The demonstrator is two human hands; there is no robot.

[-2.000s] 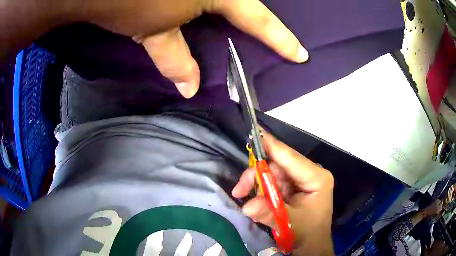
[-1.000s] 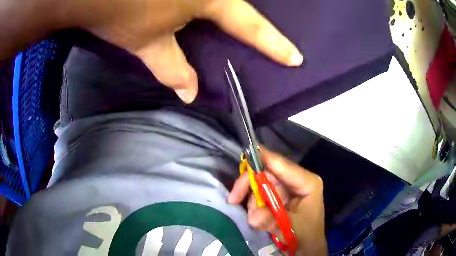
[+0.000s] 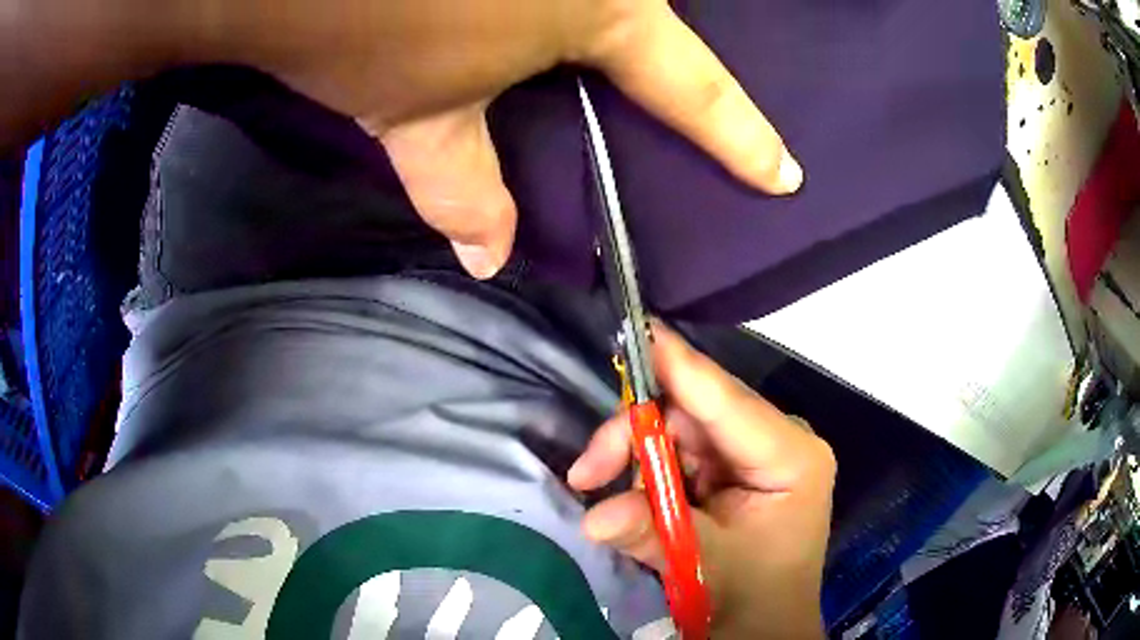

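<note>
A dark purple garment panel [image 3: 875,113] lies across the lap and the machine table. My left hand [image 3: 500,113] is spread over it from the upper left, thumb and one finger pointing down onto the cloth, holding nothing visible; its other fingers are hidden. My right hand [image 3: 750,488], at the lower centre, is shut on the fabric scissors [image 3: 665,500] by their red and yellow handles. The long blades point up between my left thumb and finger, look nearly closed, and overlap the panel. Whether cloth lies between them I cannot tell.
The white table corner [image 3: 925,338] shows right of the panel's edge. The cream machine body [image 3: 1050,138] with a red cloth scrap [image 3: 1100,206] stands at the right rim. A blue crate [image 3: 75,288] is at the left, and blue crate mesh [image 3: 888,550] shows at the lower right. The grey shirt fills the lower left.
The blades first dropped lower and opened slightly from the panel, then moved back up and closed. The panel's lower edge has shifted and lies flatter. My left hand has moved slightly right and down.
</note>
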